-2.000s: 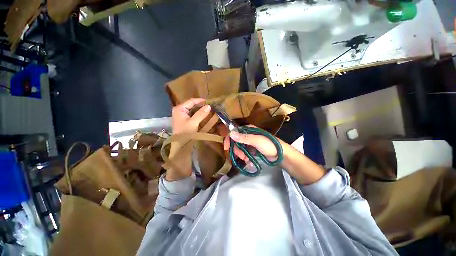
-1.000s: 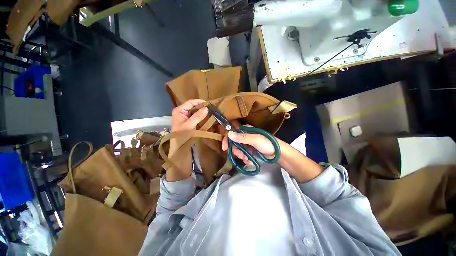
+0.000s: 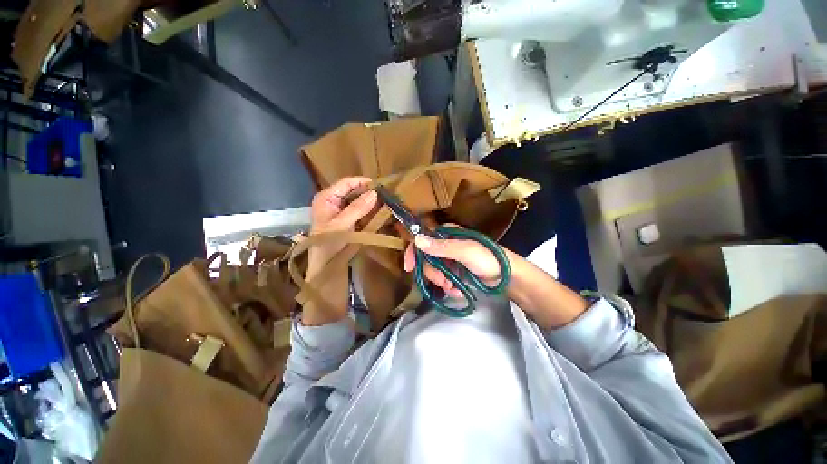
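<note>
A tan handbag (image 3: 370, 154) lies in my lap, its mouth open toward the right, with a pale side tab (image 3: 519, 189) at the top corner. My left hand (image 3: 341, 210) pinches the bag's edge or strap near the blade tips. A narrow tan strap (image 3: 355, 239) loops over my left wrist. My right hand (image 3: 461, 261) holds scissors (image 3: 447, 303) with dark green looped handles. Their dark blades point up and left to my left fingertips and look nearly closed. Any thread there is too small to see.
A heap of tan bags (image 3: 186, 412) lies at the left. A white machine table (image 3: 580, 100) with a worn yellowish edge stands at upper right. A carton (image 3: 666, 213) and brown material (image 3: 748, 362) are at the right. Blue bins (image 3: 27, 326) are at far left.
The scissors have turned slightly in my right hand, and their blades are closer together than two seconds ago. My left hand has hardly moved. The surroundings have shifted slightly in view.
</note>
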